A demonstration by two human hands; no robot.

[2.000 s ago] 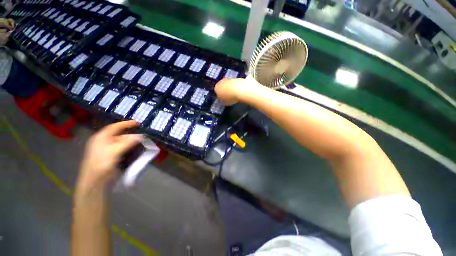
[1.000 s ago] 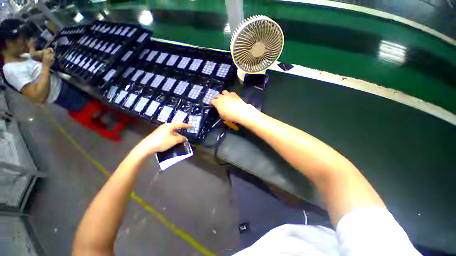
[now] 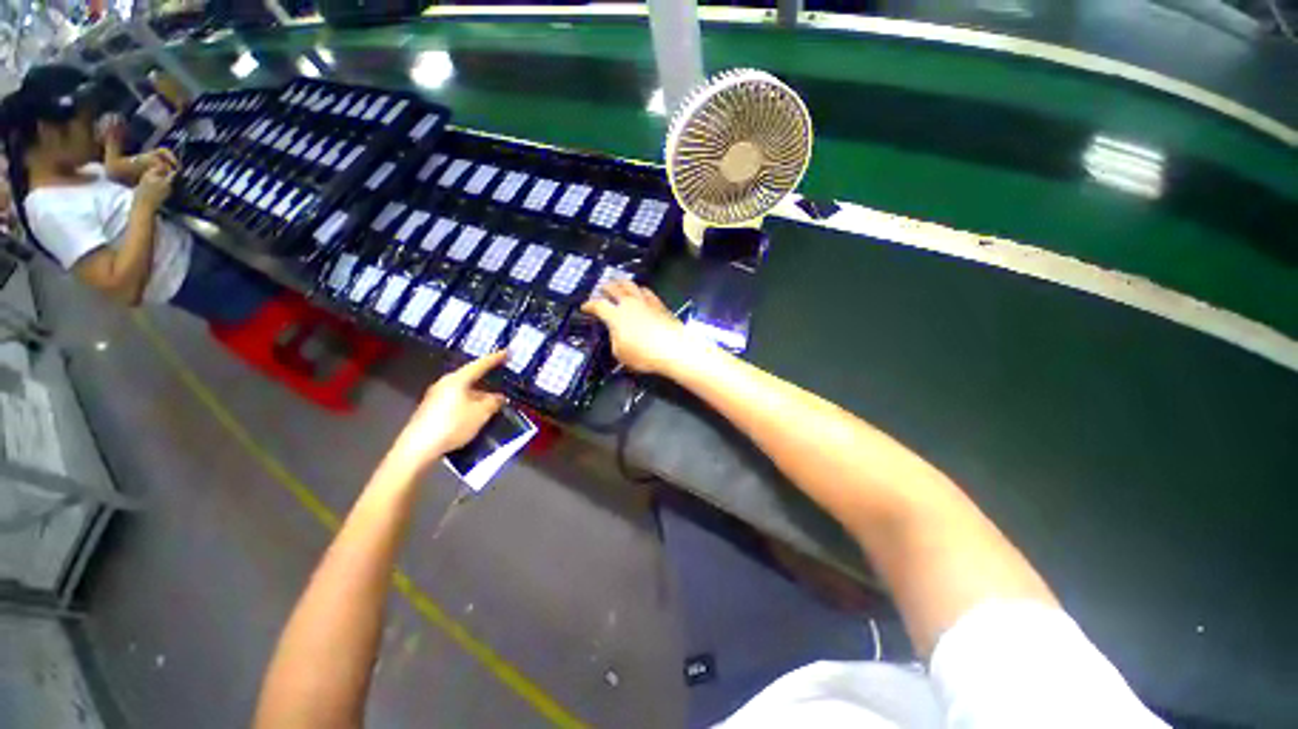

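A black blister tray (image 3: 477,207) lies on the bench with rows of pale grid-faced keypad parts in its pockets. My left hand (image 3: 458,413) is at the tray's near edge and holds a dark glossy rectangle with a white edge, the display part (image 3: 491,447), below its palm. Its index finger reaches to the near row of the tray. My right hand (image 3: 635,325) is over the tray's right end, fingers bent down at a keypad part; whether it grips anything is hidden.
A cream fan (image 3: 740,151) stands behind the tray's right end, with a glossy black slab (image 3: 723,306) in front of it. More filled trays (image 3: 306,157) lie at the left. A person (image 3: 107,214) works there near a red stool (image 3: 292,356). A green conveyor (image 3: 940,157) runs behind.
The view has swung left since the first frame. My left hand, with the display part, has come to the tray's near edge. The right hand has shifted slightly on the tray's right end.
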